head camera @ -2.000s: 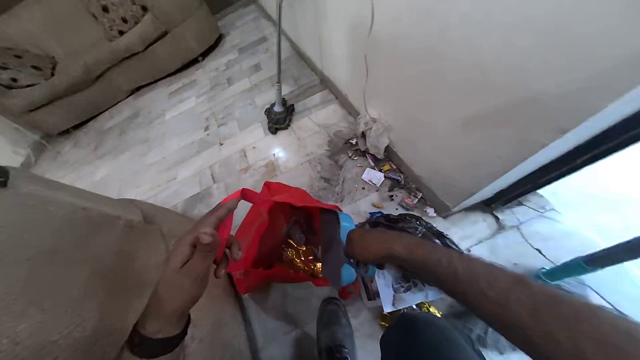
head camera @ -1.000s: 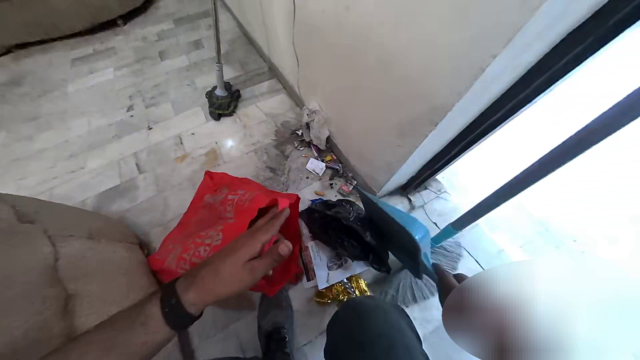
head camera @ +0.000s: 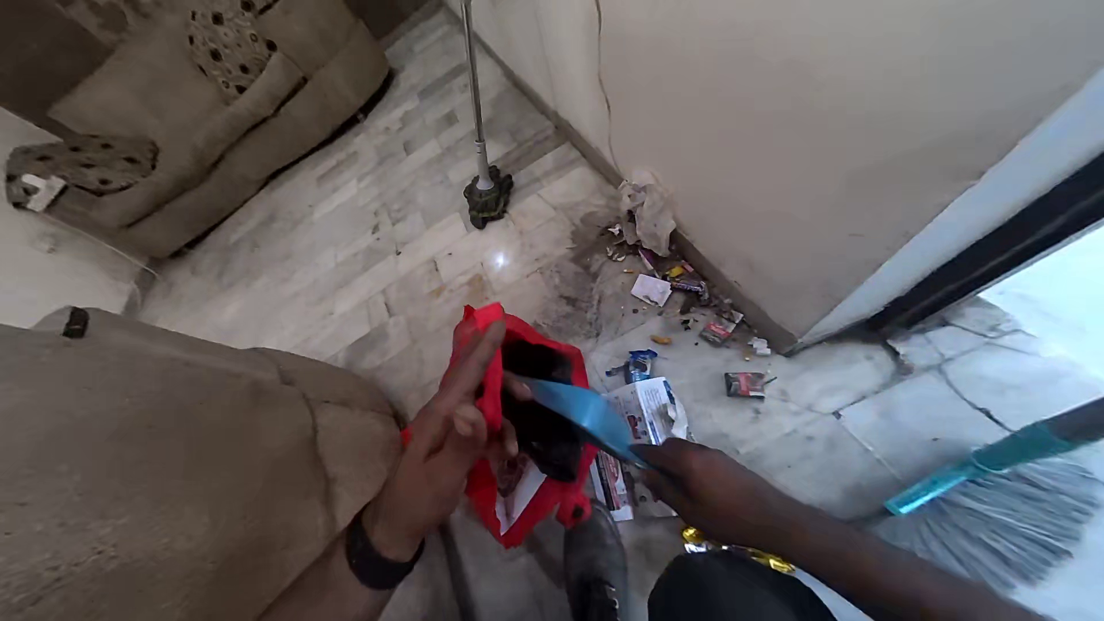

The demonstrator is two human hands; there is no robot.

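My left hand grips the near-left rim of a red bag and holds its mouth wide. My right hand is closed on a blue plastic dustpan, whose far end reaches into the bag's mouth. Inside the bag lie black plastic and some pale paper. Printed paper packaging and a blue wrapper lie on the floor just right of the bag. Gold foil shows partly beneath my right forearm.
Small litter and wrappers lie along the wall, with a crumpled pale cloth or bag beyond. A mop stands on the tiles. A broom lies at right. Sofas flank the left side; a doorway opens at right.
The black plastic, on the floor beside the bag one second ago, is now in the bag. The dustpan has moved left from near the broom into the bag's mouth.
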